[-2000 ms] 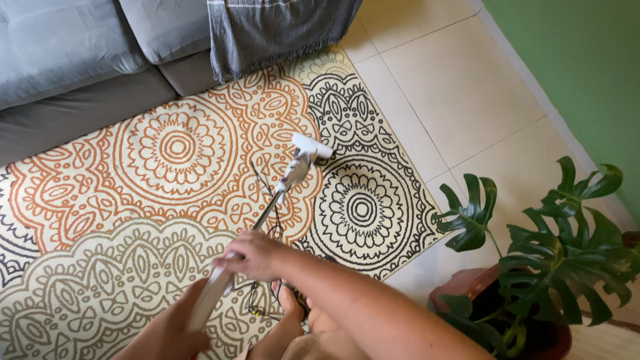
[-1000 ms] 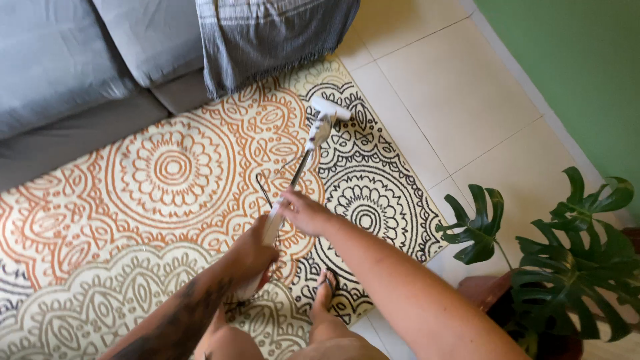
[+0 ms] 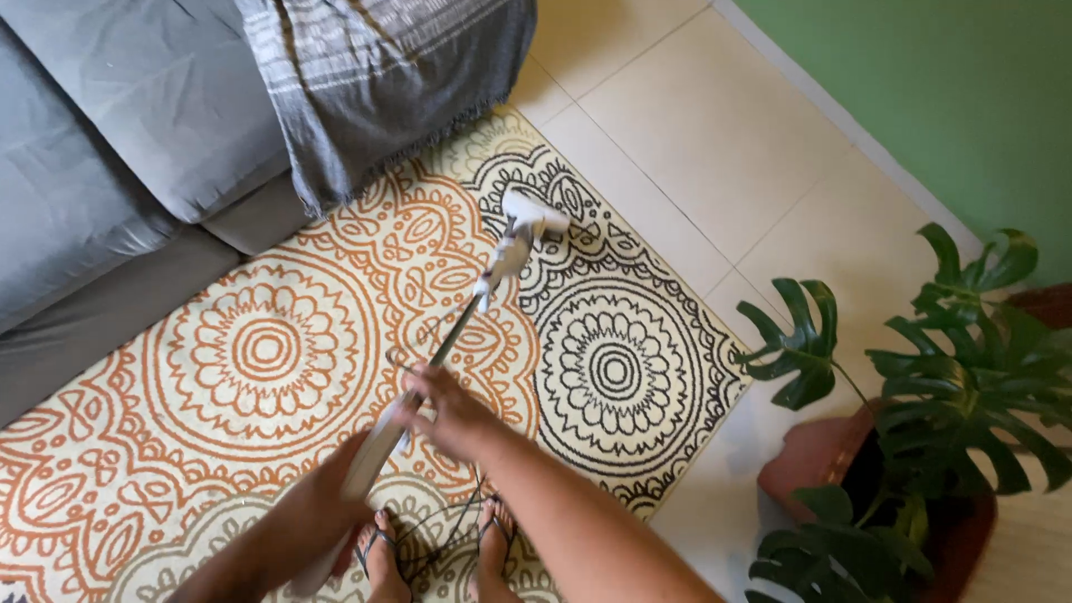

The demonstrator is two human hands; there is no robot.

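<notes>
A white stick vacuum cleaner (image 3: 371, 452) slants across the view, its metal tube (image 3: 455, 335) running up to a white floor head (image 3: 536, 213) on the black-patterned part of the rug (image 3: 268, 352). Lower on the white body, my left hand (image 3: 335, 494) is wrapped around it, blurred and partly hidden by the body. My right hand (image 3: 444, 410) grips the upper end of that body, where it meets the tube. A dark cord (image 3: 452, 519) lies over the rug near my feet in flip-flops (image 3: 381, 548).
A grey sofa (image 3: 151, 126) with a grey fringed throw (image 3: 402, 84) borders the rug at upper left. Pale floor tiles (image 3: 703, 126) lie beyond it, beside a green wall (image 3: 938, 84). A large-leaved monstera plant (image 3: 946, 394) stands in a reddish pot (image 3: 808, 469) at right.
Between two seconds and one second ago, the floor head moved from the orange pattern's edge onto the black pattern. Both hands stay on the vacuum cleaner.
</notes>
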